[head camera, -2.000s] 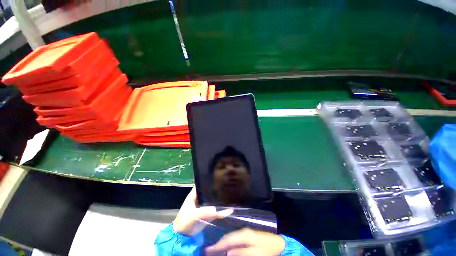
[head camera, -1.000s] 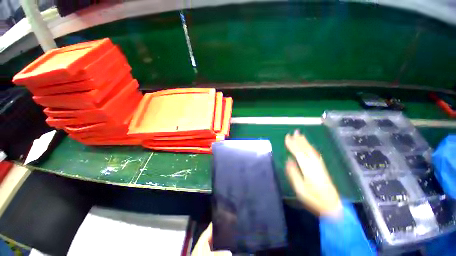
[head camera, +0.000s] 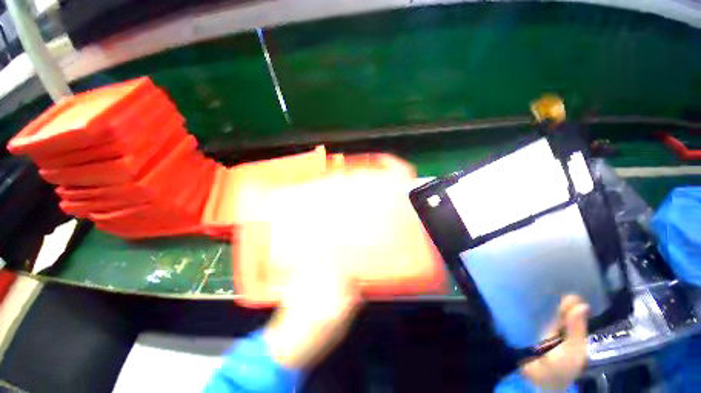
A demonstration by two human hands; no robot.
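Observation:
My right hand (head camera: pixel 563 349) holds the tablet screen unit (head camera: pixel 530 269) by its lower part, tilted, with the back towards me: silver and bright white panels in a black frame. My left hand (head camera: pixel 317 318) is blurred at the near edge of an orange tray (head camera: pixel 419 272) and appears to grip it; its fingers are partly lost in glare. This tray lies or hovers over the bench's front edge, just left of the tablet, its middle washed out white. It partly covers the low stack of orange trays (head camera: pixel 223 199).
A tall stack of orange trays (head camera: pixel 115 169) stands at left. White sheets (head camera: pixel 169 368) lie on the black lower shelf. A clear blister tray (head camera: pixel 653 307) is partly hidden behind the tablet. A blue sleeve (head camera: pixel 680 234) is at the right edge. A small yellow-orange thing (head camera: pixel 548 109) shows above the tablet.
The tablet has passed from my left hand to my right, moved right and now shows its back. My left hand has moved to an orange tray, which is now nearer the bench's front edge.

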